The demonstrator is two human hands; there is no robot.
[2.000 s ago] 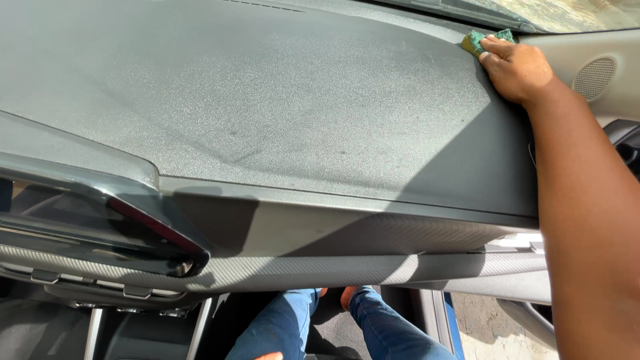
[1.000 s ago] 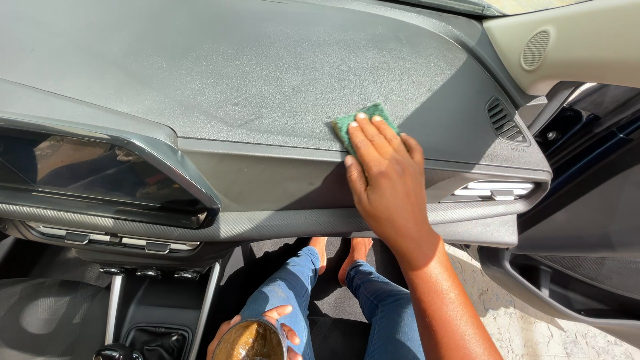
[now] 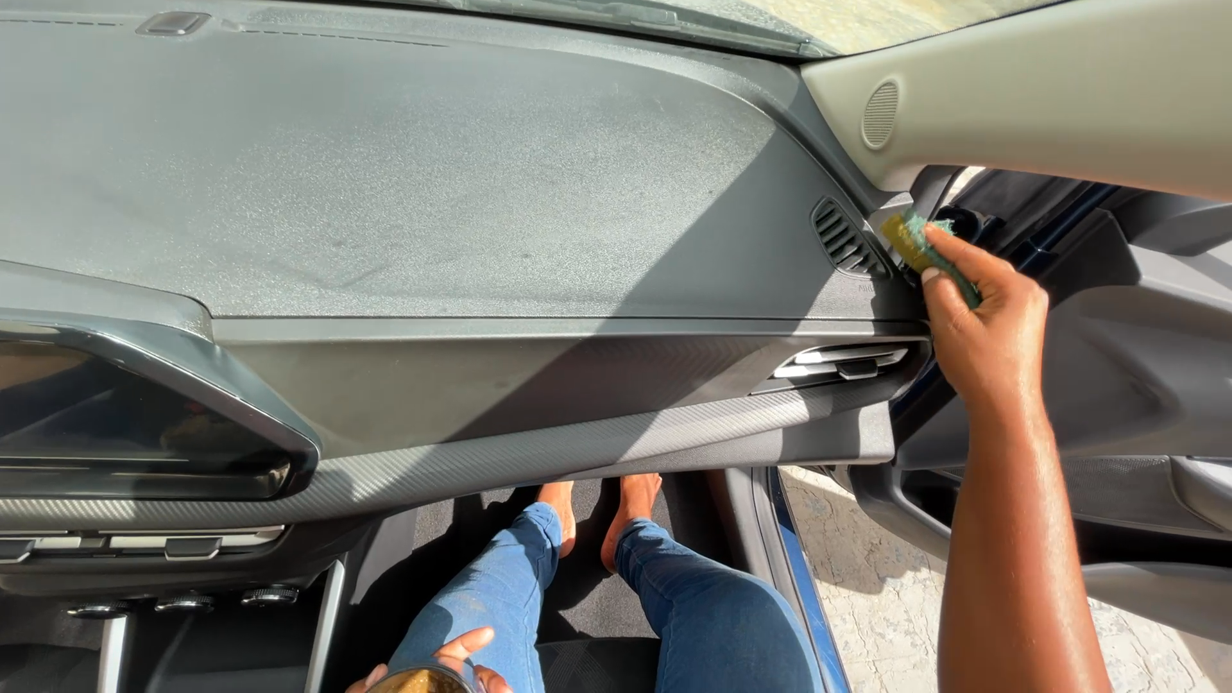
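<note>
My right hand [image 3: 987, 318] grips a yellow and green scouring sponge [image 3: 919, 248] at the right end of the car dashboard [image 3: 539, 183], just beside the small side vent [image 3: 847, 238]. Whether the sponge touches the trim there, I cannot tell. At the bottom edge, partly cut off, my left hand [image 3: 462, 659] holds a round container [image 3: 422, 680] with something brownish in it, above my lap. The dashboard top is dark grey and textured, with sunlight over much of it and a shadow across its right part.
A display screen [image 3: 144, 423] juts out at left, above control knobs [image 3: 183, 603]. The front air vent [image 3: 837, 364] lies below the dashboard's right end. The pale windshield pillar trim [image 3: 1020, 96] rises at upper right. An open car door [image 3: 1088, 356] stands beyond my right arm.
My right hand has moved with the sponge from the dashboard's front edge to its far right end. Two seconds ago it was at the upper right corner, near the windshield.
</note>
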